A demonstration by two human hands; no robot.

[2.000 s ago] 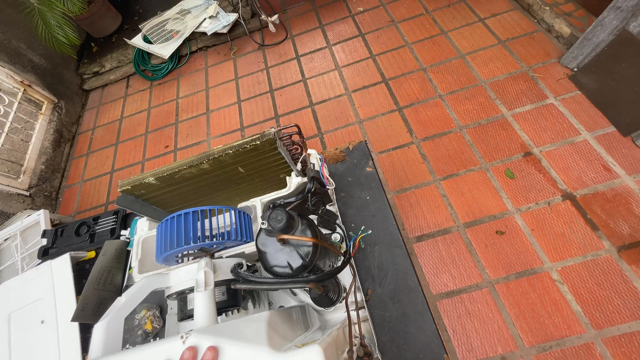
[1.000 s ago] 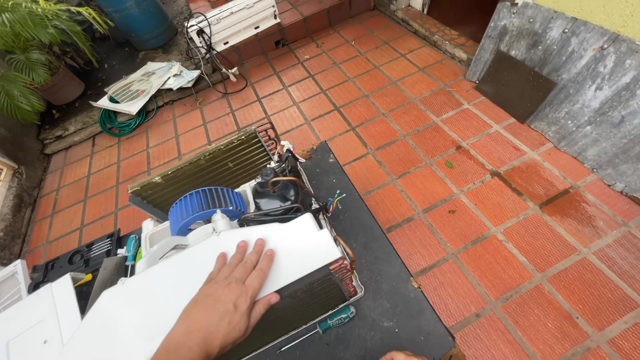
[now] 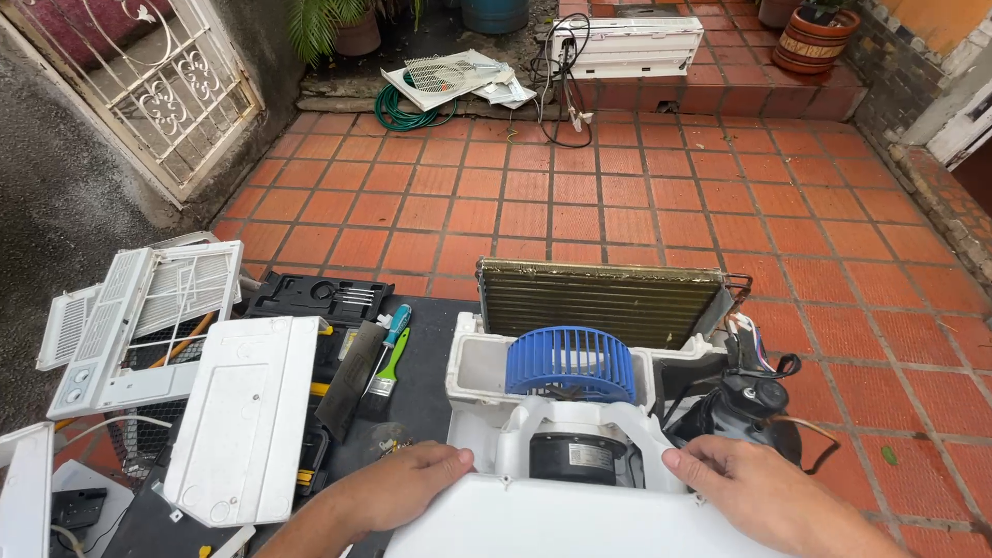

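A partly dismantled air conditioner stands before me. My left hand (image 3: 411, 482) grips the left side of its white plastic cover (image 3: 573, 523), thumb near the edge. My right hand (image 3: 736, 473) grips the right side, thumb by the white motor bracket (image 3: 647, 442). Between them sits the black fan motor (image 3: 577, 457) with a label. Beyond it are the blue blower wheel (image 3: 571, 363) and the finned coil (image 3: 597, 302). At the right is the black compressor (image 3: 740, 418) with a copper pipe and wires. The fingers of both hands are partly hidden.
On the dark table (image 3: 422, 349) at the left lie a paintbrush (image 3: 387, 372), a teal-handled screwdriver (image 3: 397, 325), an open tool case (image 3: 322, 298), a white panel (image 3: 240, 418) and a front grille (image 3: 155, 325). Another white housing (image 3: 628, 46) rests on the far step beside cables.
One second ago a hand lay flat on top of the white cover; now both hands hold its sides. The view has swung to the left.
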